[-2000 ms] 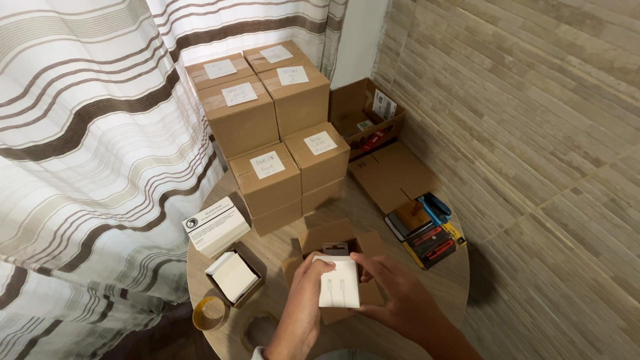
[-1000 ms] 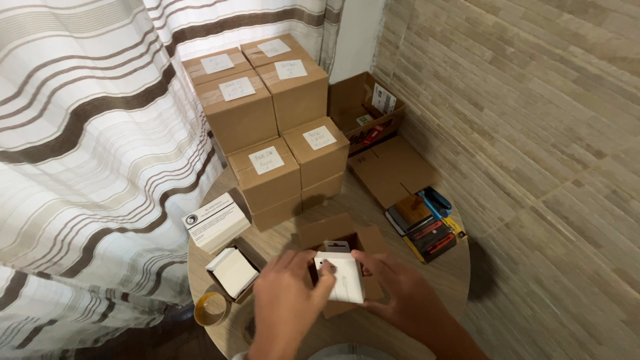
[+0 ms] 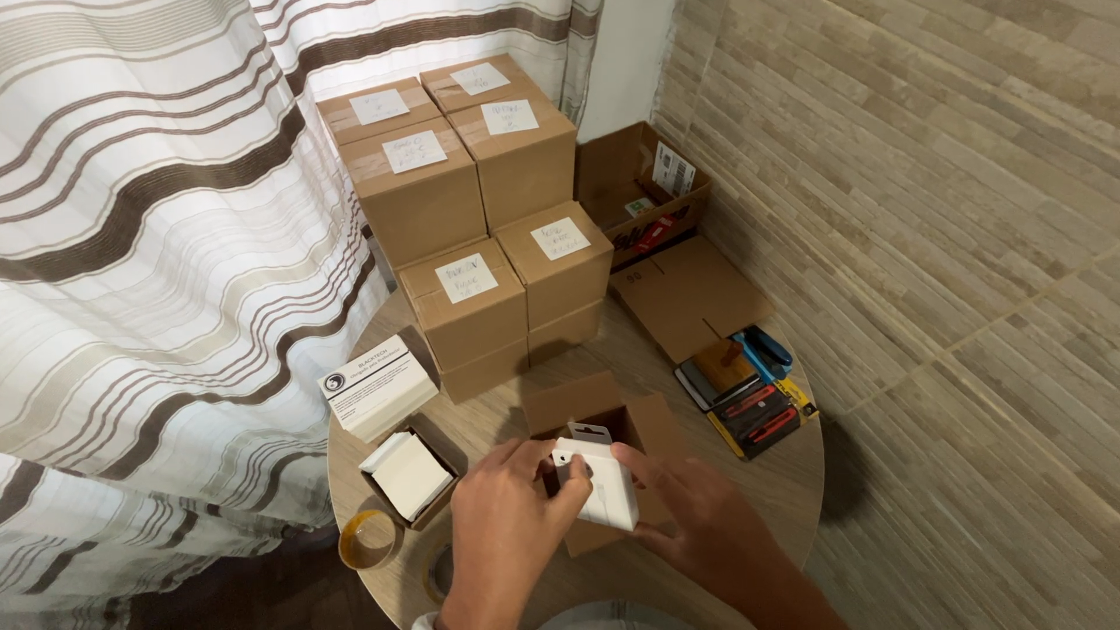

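Both my hands grip a small white retail box with a hang tab (image 3: 612, 494), held tilted above an open cardboard box (image 3: 577, 398) on the round wooden table. My left hand (image 3: 521, 507) pinches its upper left, the thumb lying on the front face. Along its right side, the fingers of my right hand (image 3: 691, 516) touch the top corner and the lower edge. The front bears a faint cable picture and a small dark logo. Much of the cardboard box's inside is hidden by my hands and the white box.
Stacked cardboard boxes with handwritten labels (image 3: 525, 171) stand behind. At left are printed cards (image 3: 376, 389), a small box of white paper slips (image 3: 411, 472) and a tape roll (image 3: 367, 538). At right lie flat cardboard (image 3: 691, 293), a tool pack (image 3: 761, 420) and a blue-handled tool (image 3: 766, 350); an open carton (image 3: 604, 175) stands behind.
The white box has turned in my hands; its front, upright two seconds ago, now leans, and the hang tab shows at the top. My left hand has shifted along its left side.
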